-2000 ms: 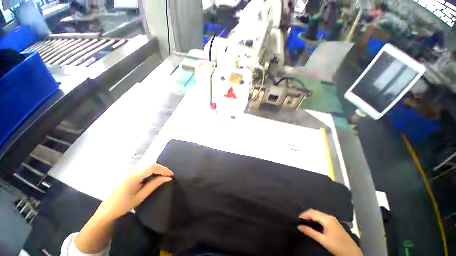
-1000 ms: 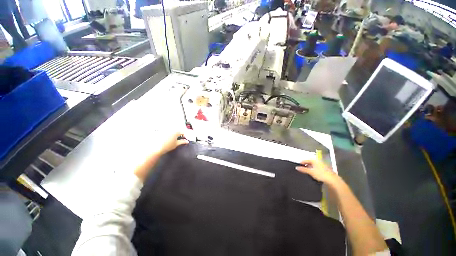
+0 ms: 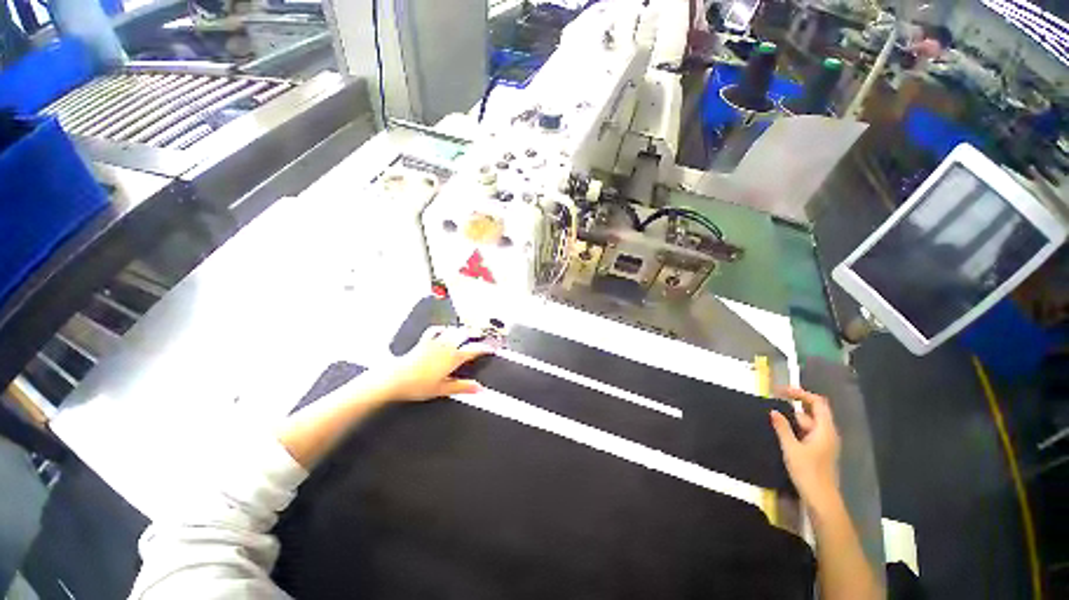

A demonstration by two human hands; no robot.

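Note:
A large black fabric panel (image 3: 528,504) covers the near table. Beyond it lies a narrow black strip piece (image 3: 727,431) with a white slot along its middle. A white band of the feed plate (image 3: 610,442) shows between them. My left hand (image 3: 436,369) lies on the strip's left end, fingertips beside the needle area under the white sewing machine head (image 3: 492,234). My right hand (image 3: 809,436) is at the strip's right end, thumb and fingers apart. Whether either hand pinches the cloth is hard to tell.
Yellow tape (image 3: 762,376) marks the plate's right edge. A metal clamp drive (image 3: 639,267) with black hoses is right of the head. A control screen (image 3: 952,249) stands at right. A blue bin (image 3: 47,211) and a roller conveyor (image 3: 164,106) are at left.
The large panel now lies nearer to me, apart from the slotted strip, with a white band between them. My left hand moved onto the strip's left end; my right hand moved slightly right.

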